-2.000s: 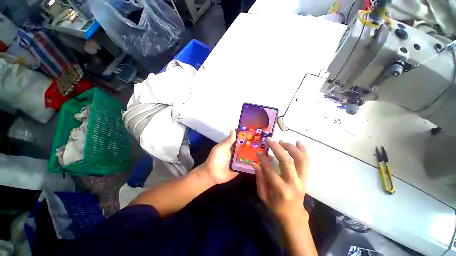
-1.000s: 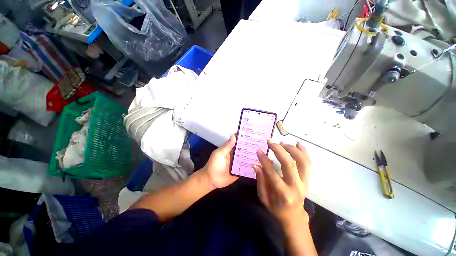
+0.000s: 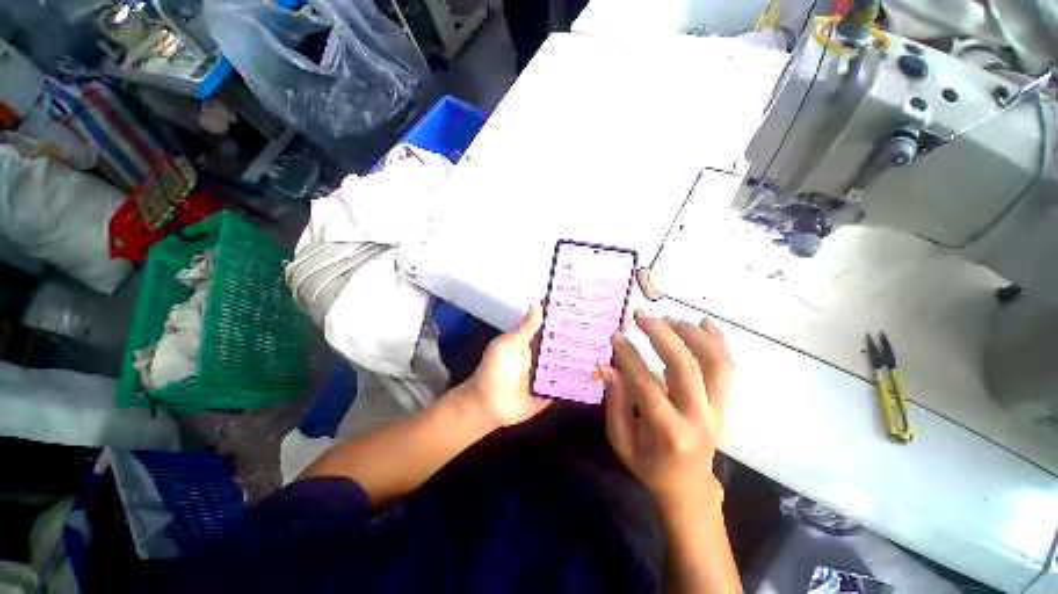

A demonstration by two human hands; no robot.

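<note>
A smartphone (image 3: 582,319) with a pale pink lit screen is held upright at the table's front edge. My left hand (image 3: 508,377) grips its lower left side, with the thumb along the edge; the fingers behind it are hidden. My right hand (image 3: 671,400) is at the phone's lower right, fingers apart and bent, with fingertips close to the screen's right side. Whether a fingertip touches the screen I cannot tell. The text on the screen is too small to read.
White sewing table (image 3: 545,151); sewing machine (image 3: 893,151) at right, its needle area lit. Yellow thread snips (image 3: 890,389) lie near the right front edge. Off-white garments (image 3: 360,267) hang over the left edge. Green basket (image 3: 249,313) and blue bin (image 3: 446,128) stand left of the table. Clear plastic bag (image 3: 348,93) beyond.
The phone screen went from a red and purple icon page to a pale pink page of text lines. My right hand has moved slightly right, away from the screen's middle.
</note>
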